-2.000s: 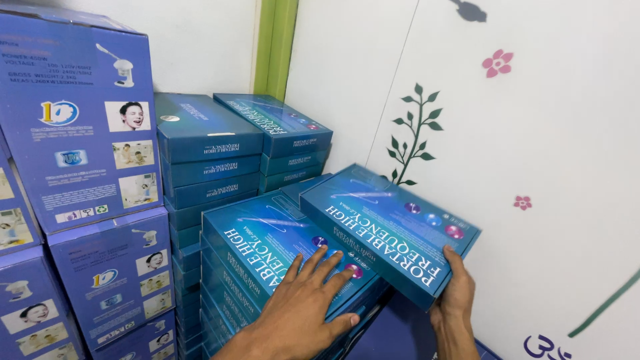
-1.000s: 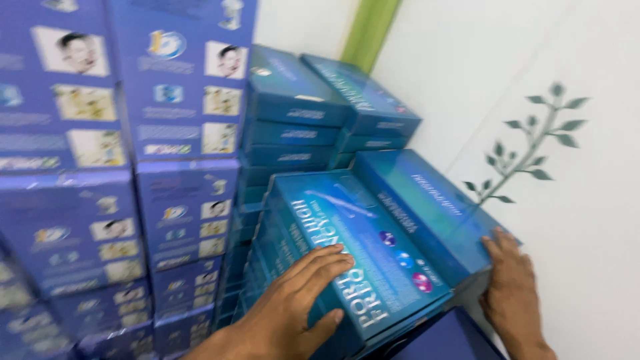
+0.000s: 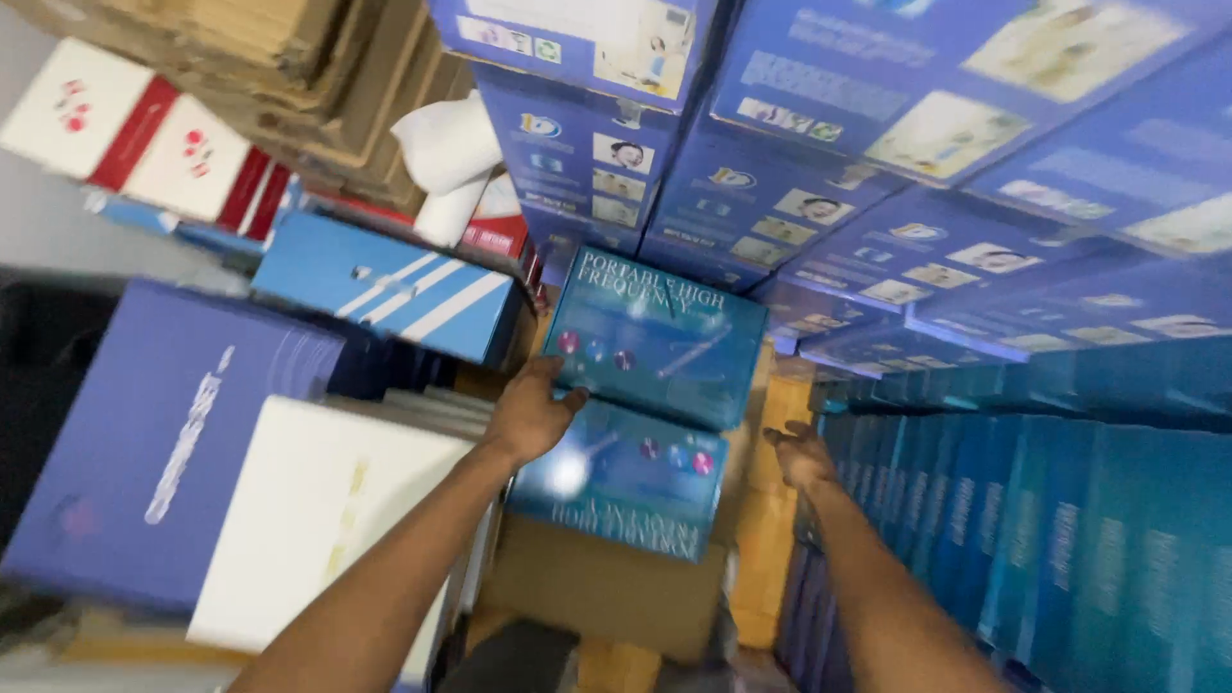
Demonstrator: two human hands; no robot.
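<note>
Two teal cardboard boxes with printed lids lie side by side in the middle, over a brown cardboard surface (image 3: 606, 587). My left hand (image 3: 534, 409) is at the left edges where they meet, its fingers on or just above the farther teal box (image 3: 664, 337) and its thumb near the nearer teal box (image 3: 616, 476). Whether it grips either one cannot be told. Off to the right of both boxes, my right hand (image 3: 801, 454) is apart from them, fingers spread and holding nothing, above the wooden floor.
Purple printed boxes (image 3: 741, 207) are stacked behind and to the right. Tall teal box stacks (image 3: 1049, 520) stand at the right. On the left are a blue striped box (image 3: 385, 284), a white box (image 3: 318, 510), a purple box (image 3: 183, 433) and, behind, flattened brown cardboard (image 3: 327, 87).
The view has swung far, from the teal stacks by the wall to two teal boxes lower down. My right hand, earlier on a teal box, is now off any box.
</note>
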